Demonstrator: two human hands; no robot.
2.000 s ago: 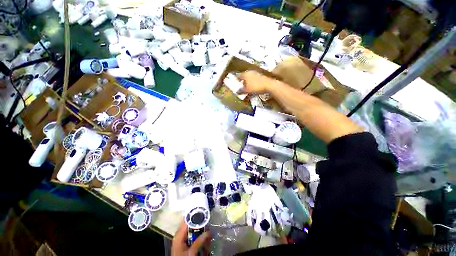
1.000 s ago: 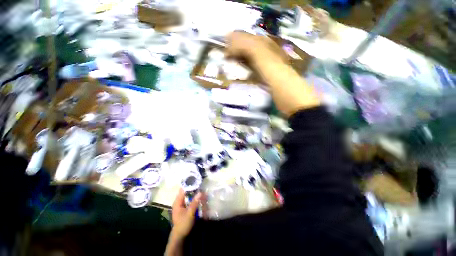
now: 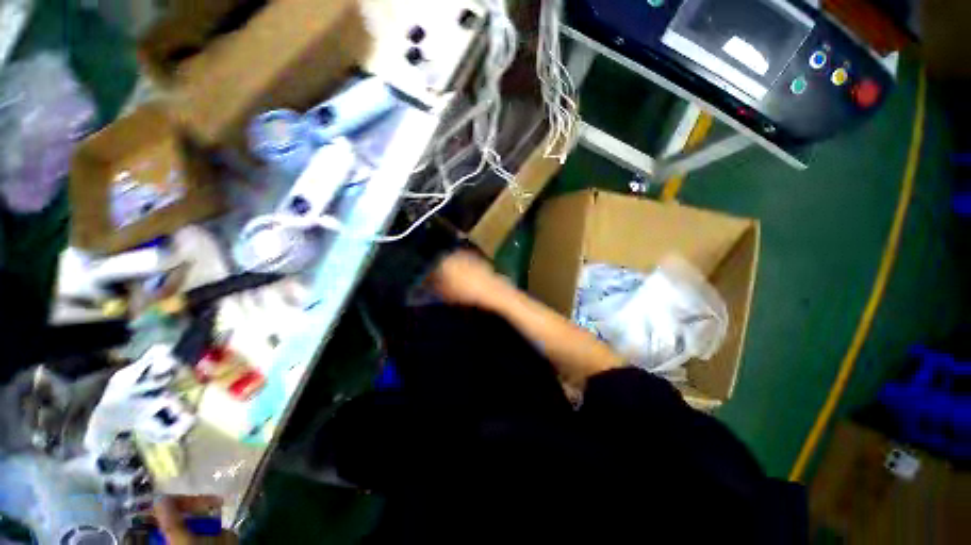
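Note:
My left hand (image 3: 176, 522) is at the bottom left, cut by the picture's edge. It is closed around a handheld fan, of which the ringed head (image 3: 89, 534) and a blue cell (image 3: 202, 526) show low in the picture. My right hand (image 3: 460, 279) is beyond the bench's right end, low beside hanging white lead wires. Its fingers are blurred against a dark area, so whether it holds anything cannot be told.
The white bench (image 3: 218, 452) carries white fans (image 3: 323, 176), a small carton (image 3: 94, 202) and red pieces (image 3: 229, 373). White wires (image 3: 495, 75) hang off its end. A floor carton (image 3: 671, 218) holds clear bags. A machine panel (image 3: 735, 53) stands at the top right.
The view has swung right to the bench's end and floor. My right hand has left the small carton on the bench and is now low past the bench's edge.

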